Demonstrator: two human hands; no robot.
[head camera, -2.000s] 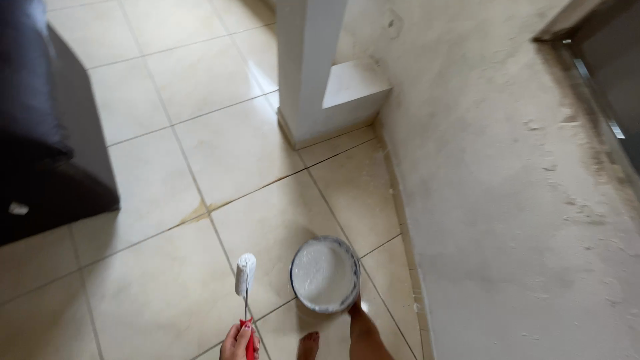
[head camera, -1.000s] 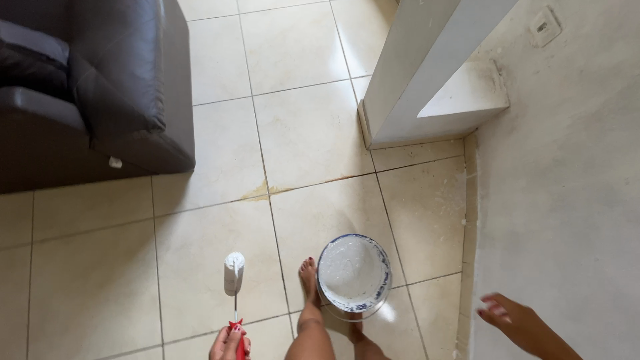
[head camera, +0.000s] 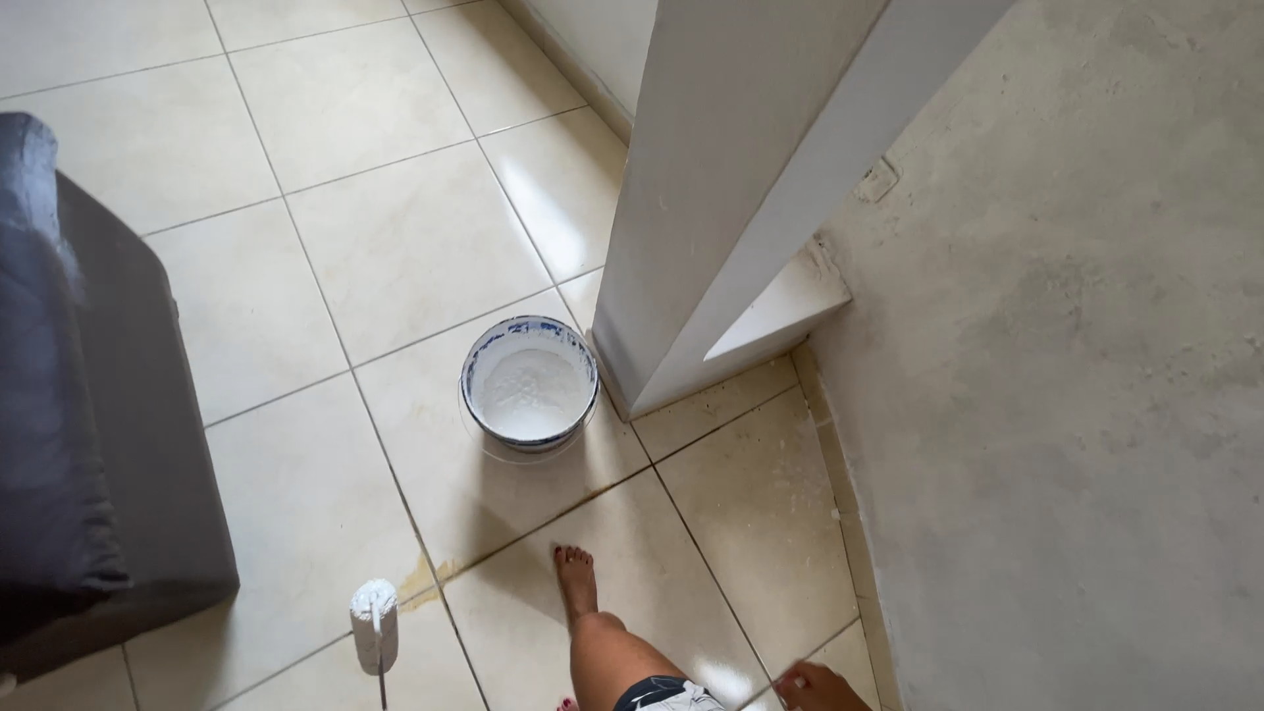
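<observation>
A paint roller (head camera: 374, 627) with white paint on its sleeve shows at the lower left, over the tiled floor. Its thin metal rod runs down out of the frame; my left hand and the roller's handle are not visible. At the bottom edge, right of my leg, my right hand (head camera: 818, 685) is partly cut off and slightly blurred, its fingers loosely bent and nothing seen in them. A round bucket (head camera: 530, 385) of white paint, smeared with blue and white around the rim, stands on the tiles beside the pillar's base, beyond my bare foot.
A white pillar (head camera: 726, 197) rises right of the bucket, with a low ledge (head camera: 790, 296) joining it to a patchy grey wall (head camera: 1066, 395). A dark sofa (head camera: 128, 395) stands at the left. A yellowish stain (head camera: 427, 578) marks the floor near the roller.
The bucket has moved forward across the floor, from beside my feet to the pillar's base. My left hand, seen earlier on the roller's red handle, has left the view.
</observation>
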